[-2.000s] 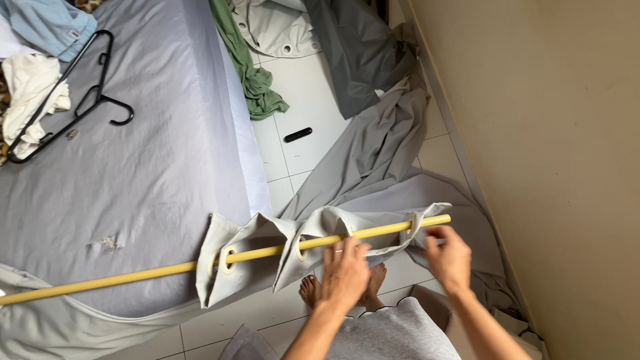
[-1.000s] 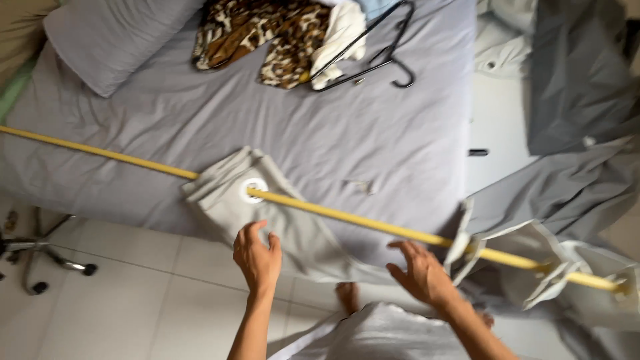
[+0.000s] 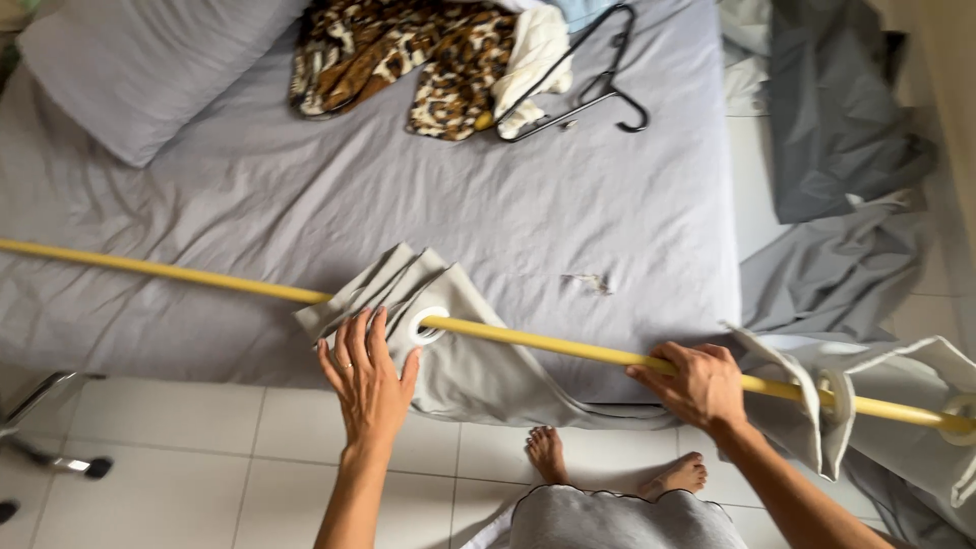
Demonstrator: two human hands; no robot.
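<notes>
A yellow rod (image 3: 534, 340) crosses the view over the bed's near edge. It runs through the white-ringed eyelet of a light grey curtain (image 3: 465, 374), whose top is bunched in folds left of centre. My left hand (image 3: 370, 377) rests on those folds with its fingers spread; whether it grips them I cannot tell. My right hand (image 3: 698, 381) is closed around the rod between this bunch and more curtain folds (image 3: 900, 389) threaded on the rod's right end. The rod behind the left bunch is hidden.
The bed (image 3: 534, 206) carries a pillow (image 3: 168, 69), leopard-print cloth (image 3: 457, 84), white cloth (image 3: 537, 61) and a black hanger (image 3: 610, 91). Dark grey fabric (image 3: 839, 114) lies on the floor at right. A chair's wheeled base (image 3: 53, 450) stands at lower left.
The view has swung left along the rod. My left hand has come onto the bunched curtain folds, and my right hand, apart from the rod a second ago, has taken hold of it.
</notes>
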